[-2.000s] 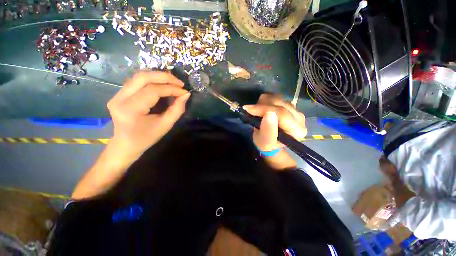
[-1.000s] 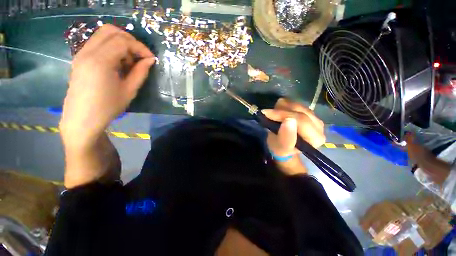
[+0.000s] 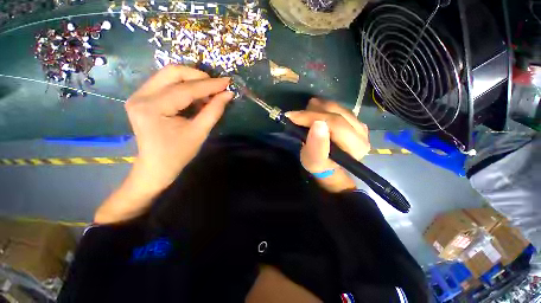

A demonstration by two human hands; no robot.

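Note:
My left hand (image 3: 175, 115) has thumb and index fingertip closed on a tiny shiny workpiece (image 3: 232, 90), mostly hidden by the fingers. My right hand (image 3: 329, 139) is shut on the black handle of a soldering iron (image 3: 371, 178). The iron's metal tip points up and left and ends at or very near the workpiece; contact cannot be told. A pile of small white-and-gold components (image 3: 216, 38) lies beyond my hands. A darker pile of small red-black components (image 3: 66, 52) lies to its left. Thin solder wire (image 3: 89, 90) runs from the left edge towards my left hand.
A black fume fan (image 3: 409, 68) with a round grille stands at right. A round tan tub (image 3: 320, 22) is at the top edge. A brown scrap (image 3: 283, 73) lies right of the pile. Cartons (image 3: 454, 234) and a person's grey sleeve (image 3: 507, 171) are at lower right.
My left hand has come back from over the dark pile to the iron's tip, with a tiny part in its fingertips. My right hand still holds the iron. The camera view has shifted.

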